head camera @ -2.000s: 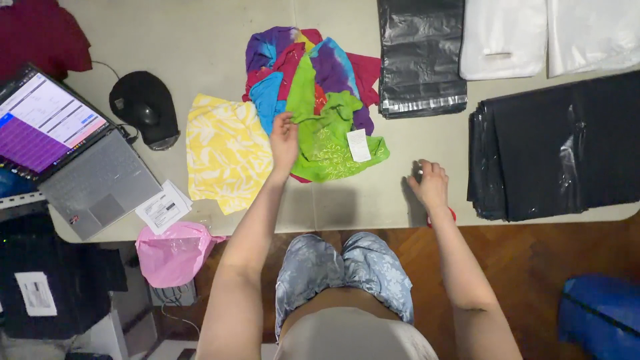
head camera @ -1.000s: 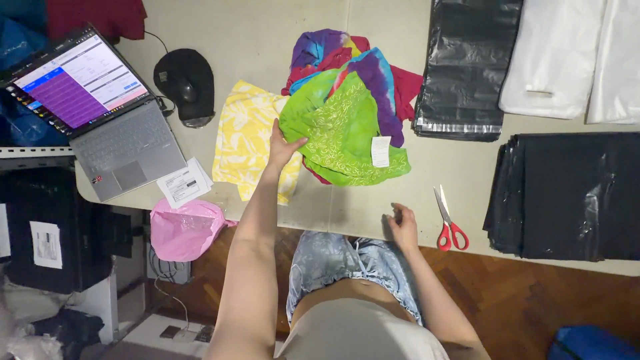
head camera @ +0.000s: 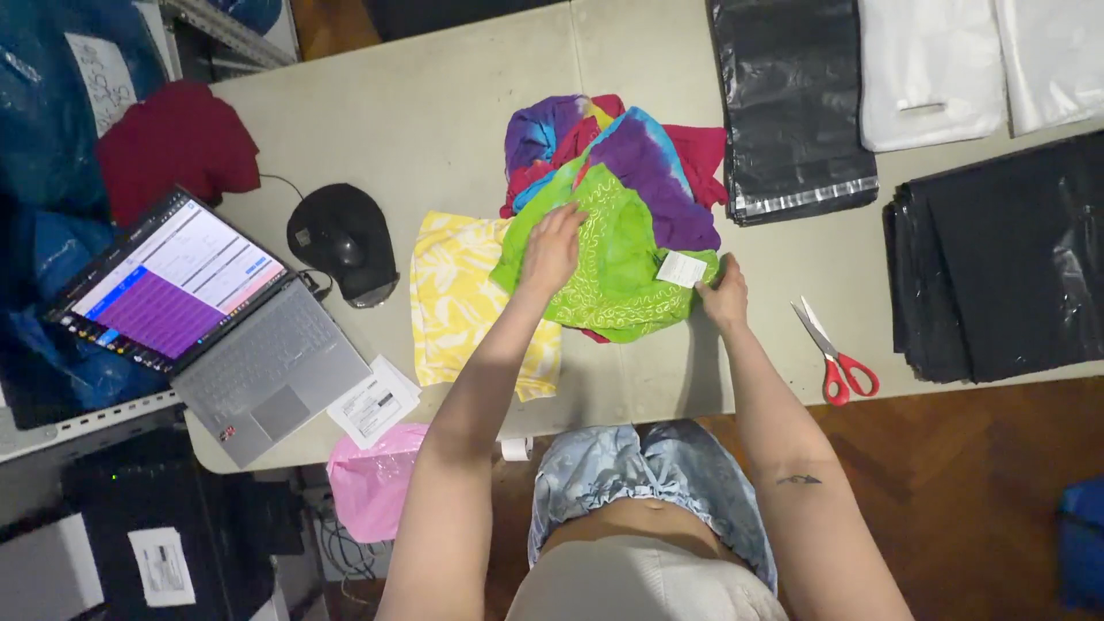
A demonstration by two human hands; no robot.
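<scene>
A green patterned cloth garment (head camera: 604,259) with a white tag (head camera: 681,269) lies on a heap of purple, blue and red tie-dye fabric (head camera: 642,164). My left hand (head camera: 554,246) rests on the green cloth's left part, fingers spread a little. At its right edge, beside the tag, my right hand (head camera: 724,289) touches the cloth; whether thumb and fingers pinch it cannot be told. A yellow and white printed cloth (head camera: 457,302) lies partly under the green one. Red-handled scissors (head camera: 832,354) lie to the right of my right hand, blades partly apart.
Black plastic bags (head camera: 793,103) and white bags (head camera: 931,78) lie at the back right, with a folded black stack (head camera: 1009,259) nearer. At left are a laptop (head camera: 267,371), a mouse on a black pad (head camera: 343,246), printed papers (head camera: 375,404) and a pink bag (head camera: 375,483) by the table edge.
My right hand has moved from the table's front edge to the green cloth's right side. My left hand has shifted from the cloth's left edge onto its surface. The green cloth is more spread than two seconds ago.
</scene>
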